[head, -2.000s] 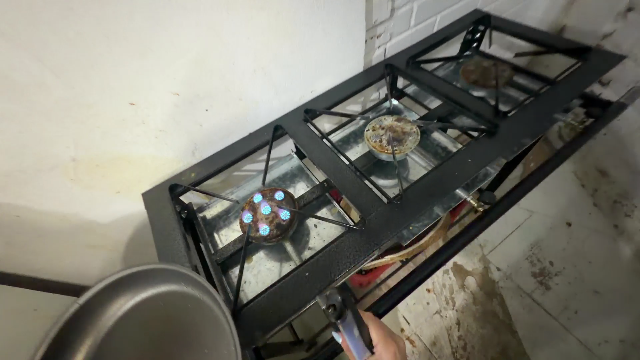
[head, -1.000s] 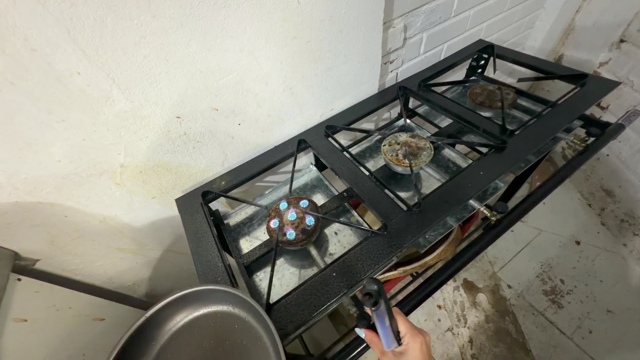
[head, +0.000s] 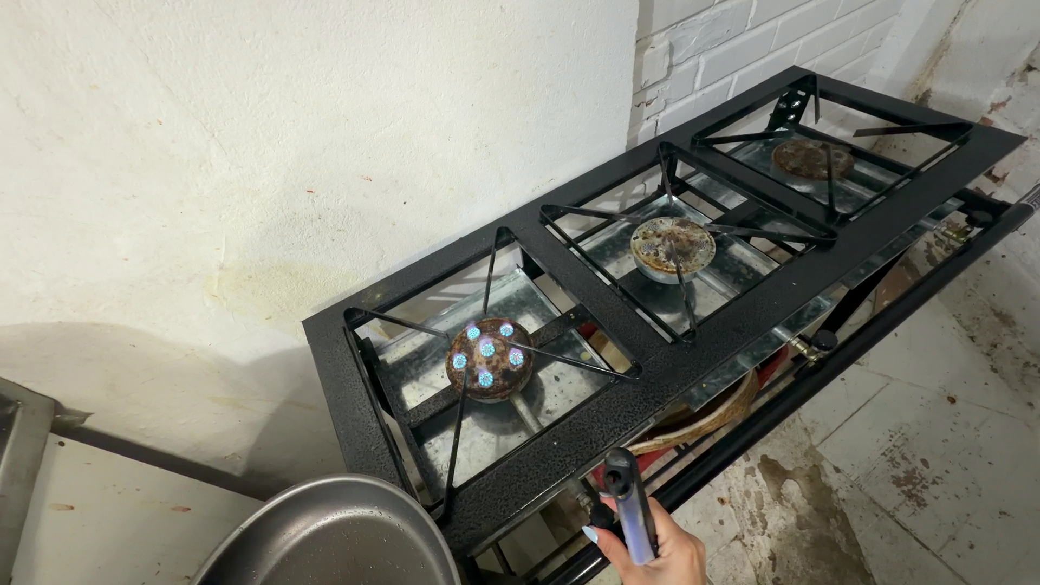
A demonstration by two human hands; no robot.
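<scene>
My right hand (head: 662, 548) holds a lighter with a translucent bluish body (head: 634, 508) at the front edge of a black three-burner gas stove (head: 569, 431). Its thumb is close to a black gas knob (head: 601, 513). Small blue flames burn on the left burner (head: 490, 360). No flame shows on the middle burner (head: 673, 248) or the far burner (head: 812, 158). A grey frying pan (head: 333, 540) is at the bottom left, beside the stove's near corner; its handle is out of view. My left hand is not visible.
A white wall (head: 325, 146) runs behind the stove. A black rail (head: 853, 349) lies along its front, with more gas knobs (head: 822, 341) behind it. Below the stove is a brown-rimmed round object (head: 707, 418). A pale surface (head: 122, 520) and metal edge (head: 24, 455) are at left.
The view has shifted. The left burner shows flames in all frames, and my right hand stays at the stove's front with the lighter. The pan stays at the lower left.
</scene>
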